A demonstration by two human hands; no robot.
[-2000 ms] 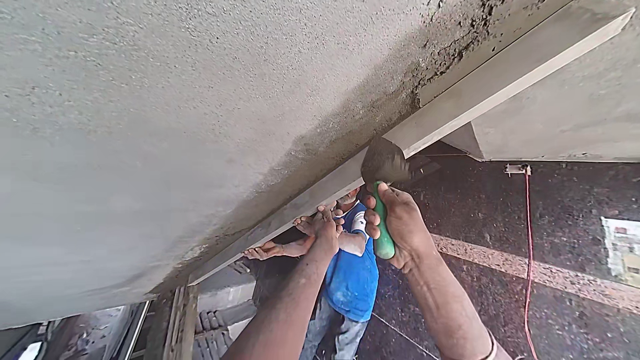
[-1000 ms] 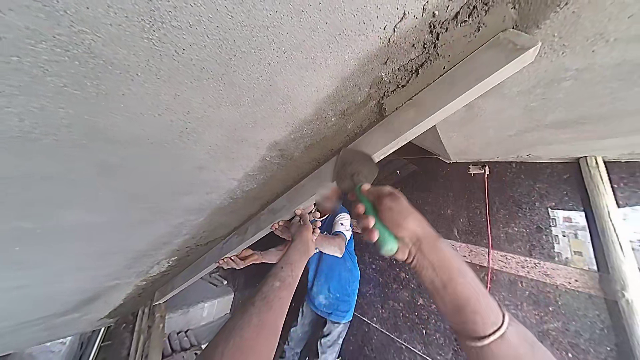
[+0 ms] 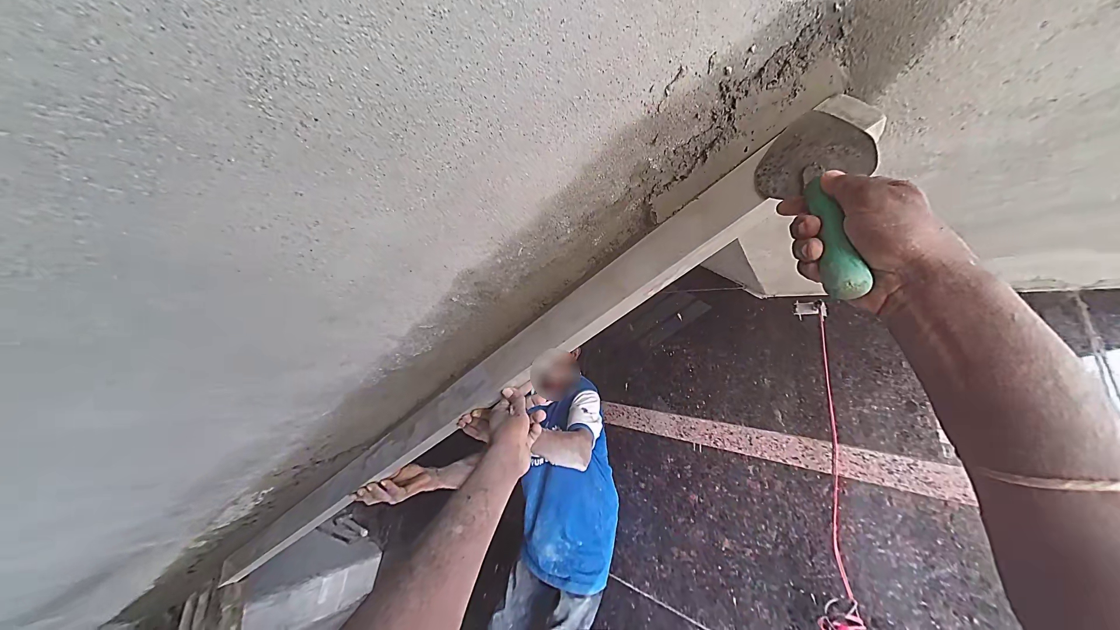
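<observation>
My right hand (image 3: pixel 862 232) grips the green handle of a trowel (image 3: pixel 818 157), whose mortar-smeared blade lies over the upper right end of a long straight bar (image 3: pixel 604 297). The bar runs diagonally along the edge of a plastered concrete surface (image 3: pixel 306 175). Lower down, my left hand (image 3: pixel 514 429) is at the bar's lower edge with its fingers bent; whether it grips the bar cannot be told. Beside it, a co-worker's two hands (image 3: pixel 394 486) touch the same edge. Rough wet mortar (image 3: pixel 744 105) lies above the bar's upper part.
A co-worker in a blue vest (image 3: pixel 569 516) stands below the bar. A red cord (image 3: pixel 834 455) hangs at the right from a small fitting (image 3: pixel 809 309), in front of a dark speckled surface with a pale band (image 3: pixel 787 451). Blocks and boards (image 3: pixel 306 595) are at the lower left.
My right hand and the trowel have moved up along the bar to its upper right end. My left hand and the co-worker's hands stay near the bar's lower edge.
</observation>
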